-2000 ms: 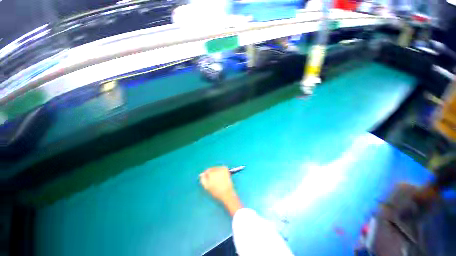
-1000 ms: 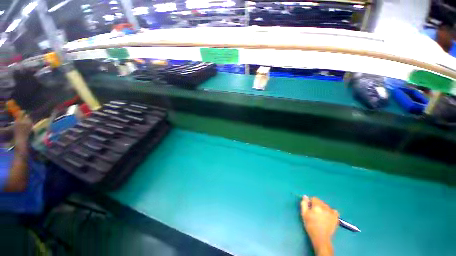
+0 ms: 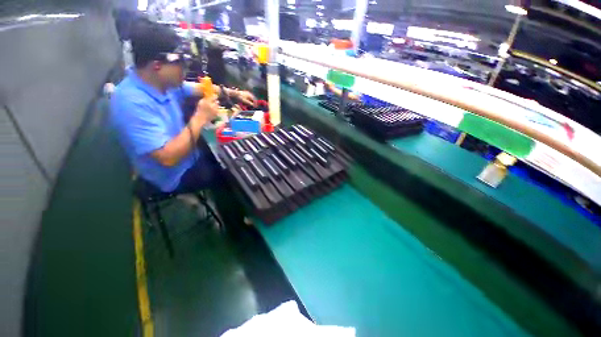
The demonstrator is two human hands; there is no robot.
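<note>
A black slotted parts tray point(image 3: 283, 168) sits on the green work surface point(image 3: 369, 263) ahead of me. It holds rows of black rods with silver parts, and it looks stacked on another tray. A white sleeve shows at the bottom edge of the picture. Neither of my hands is visible; I cannot tell which arm the sleeve covers. The rod held before is not in view.
A seated person in a blue shirt point(image 3: 155, 125) works beyond the tray with an orange tool point(image 3: 208, 87). Blue and red bins point(image 3: 244, 126) stand there. A second tray point(image 3: 385, 120) lies behind the dark green divider. A white shelf point(image 3: 428, 102) runs above.
The view has swung left, bringing the tray nearer the middle and the seated person fully into view. The hand holding the dark, silver-ended rod has left the picture.
</note>
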